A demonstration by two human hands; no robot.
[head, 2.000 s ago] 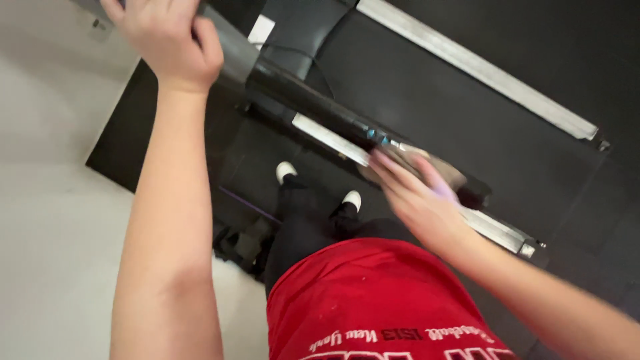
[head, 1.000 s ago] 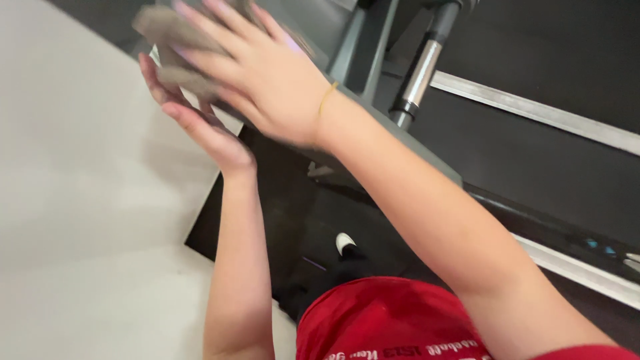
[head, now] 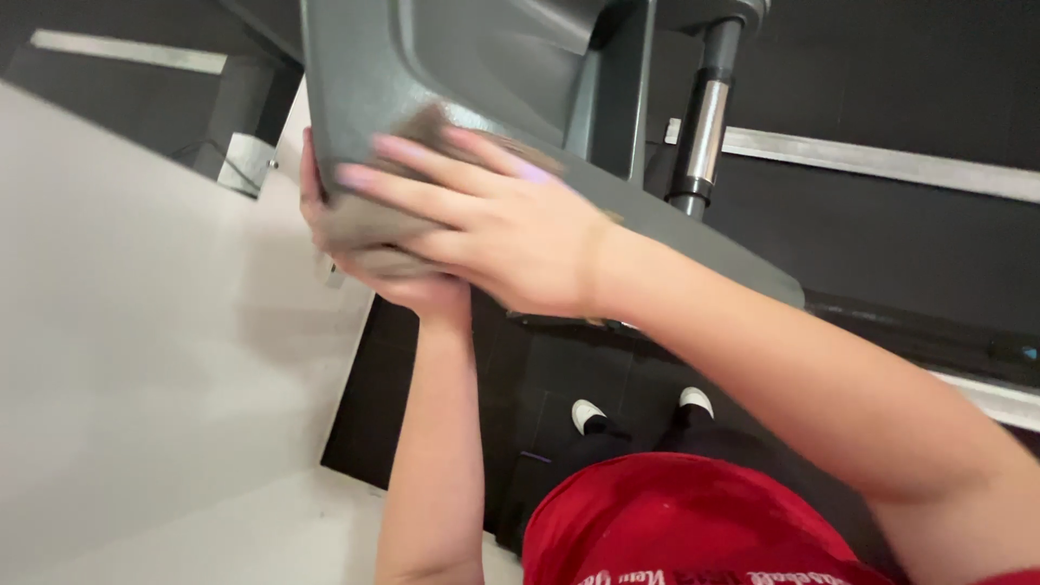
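A grey-brown cloth, blurred by motion, lies bunched under my right hand, whose spread fingers press over it. My left hand cups the lower left corner of a grey plastic housing, apparently part of a treadmill, with the cloth between it and my right hand. The cloth touches the housing's lower edge. Part of my left palm is hidden behind the cloth and my right fingers.
A handrail with a metal sensor grip rises right of the housing. Black treadmill decks with pale side rails lie beyond. At left stands a white wall. My white-tipped shoes are on the dark floor below.
Two seconds ago my right hand was on a dark bar at the right with the cloth. It has since moved left to join my left hand at the housing. The view has shifted.
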